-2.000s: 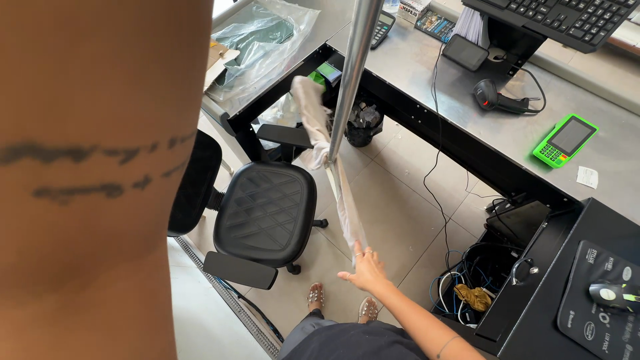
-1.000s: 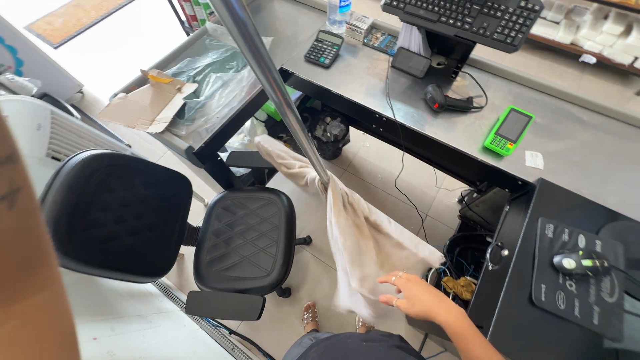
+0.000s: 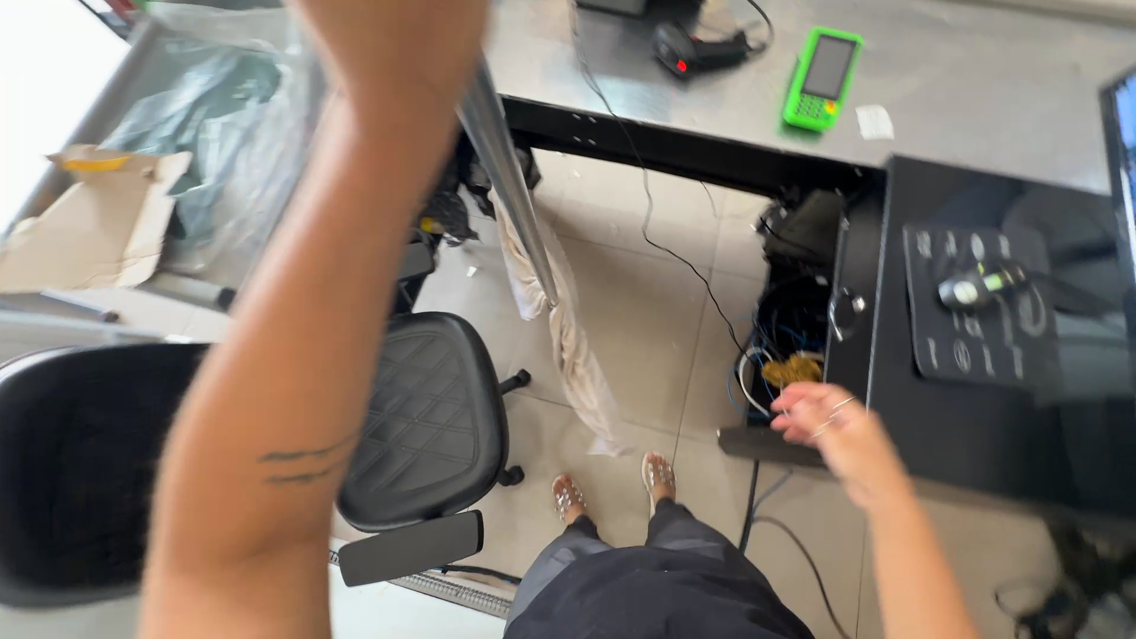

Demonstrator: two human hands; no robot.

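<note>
My left arm rises across the left half of the view, and my left hand (image 3: 399, 40) is at the top edge, on the upper part of a metal pole (image 3: 508, 169). Its fingers are cut off by the frame. The pole slants down over the floor, its lower end against a long, pale, twisted cloth (image 3: 572, 355) that hangs on both sides of it. Ringed and slightly blurred, my right hand (image 3: 821, 417) is off the cloth, fingers loosely bent and parted, with nothing in it. Below it in the view is the edge of the black desk.
A black chair (image 3: 430, 417) stands left of the pole. The metal counter (image 3: 568, 53) bears a barcode scanner (image 3: 701, 51) and a green card terminal (image 3: 824, 80). A cable hangs below it. Cardboard (image 3: 89, 222) and clear plastic lie at left. A mouse (image 3: 976, 286) rests on the black desk.
My right hand was by the cloth and is now apart from it. The cloth, spread wide one second ago, now hangs narrow and twisted. My left hand has come into view at the top.
</note>
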